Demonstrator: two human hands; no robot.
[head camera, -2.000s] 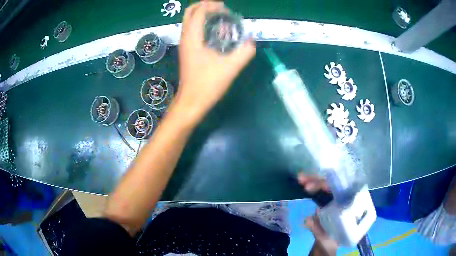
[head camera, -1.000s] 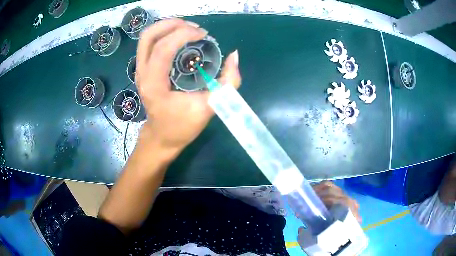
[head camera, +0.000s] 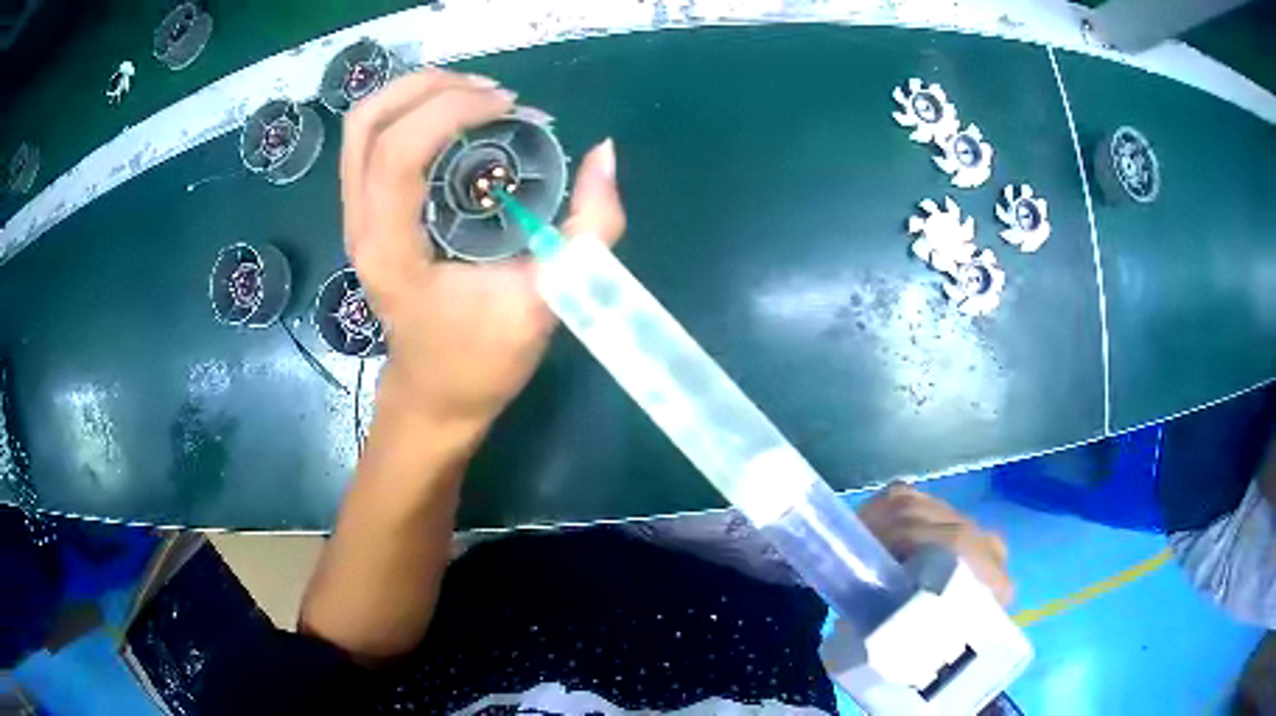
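Note:
My left hand (head camera: 441, 301) is closed around a round grey fan housing (head camera: 539, 161), its open face with the copper-coloured centre turned up. The green needle tip (head camera: 523, 220) of the dispensing gun (head camera: 924, 636) reaches into the housing's centre. The gun's long translucent barrel (head camera: 658, 364) slants down to the white body. My right hand (head camera: 938, 539) is at the gun body, partly hidden behind it; its fingers show beside the barrel's lower end.
Several fan housings (head camera: 246, 285) lie on the green bench (head camera: 700, 420) at the left. Several white fan blades (head camera: 943, 234) lie at the right, with another round housing (head camera: 1133, 164) beyond a thin line. A worn white rail (head camera: 616, 17) and grey post (head camera: 1140, 20) stand behind. A person's sleeve (head camera: 1231, 546) shows at right.
Since two seconds ago, the held housing has come down and left, and the gun's tip has moved into its centre. Over the last second both shifted slightly left in view, the tip still inside.

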